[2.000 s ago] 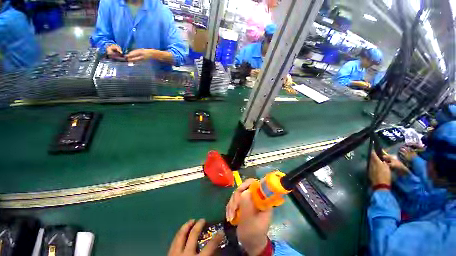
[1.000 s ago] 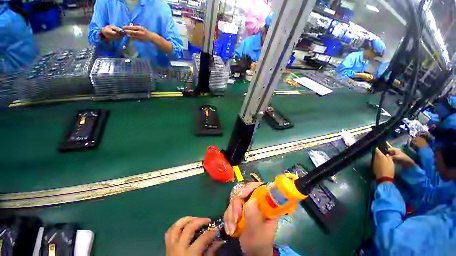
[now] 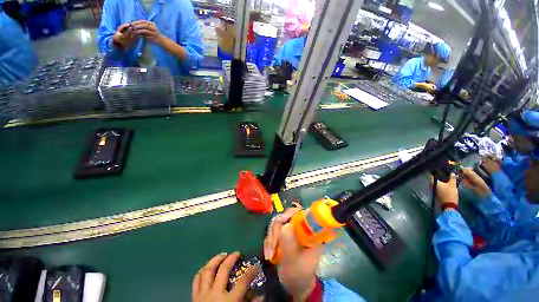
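My right hand (image 3: 295, 253) is closed around the orange-yellow electric screwdriver (image 3: 316, 224), whose thick black sleeve rises to the upper right. My left hand (image 3: 217, 279) rests with spread fingers on the phone assembly (image 3: 248, 271), at the bottom middle of the picture. Small gold and silver parts show on the phone between the fingers. The lower part of the phone is cut off by the frame edge. The screwdriver's tip is hidden behind my right hand. Part of the round screw dish (image 3: 274, 220) shows behind my right fingers.
A red crumpled bag (image 3: 254, 193) lies at the foot of the metal post (image 3: 307, 82). Another phone in a black fixture (image 3: 372, 230) lies to the right. Phones (image 3: 103, 152) lie beyond the pale rail (image 3: 148, 219). A person (image 3: 467, 236) works close at right.
My right hand and the screwdriver shifted right, then back left. My left fingers now uncover more of the phone. The phones beyond the rail have shifted a little to the right in view.
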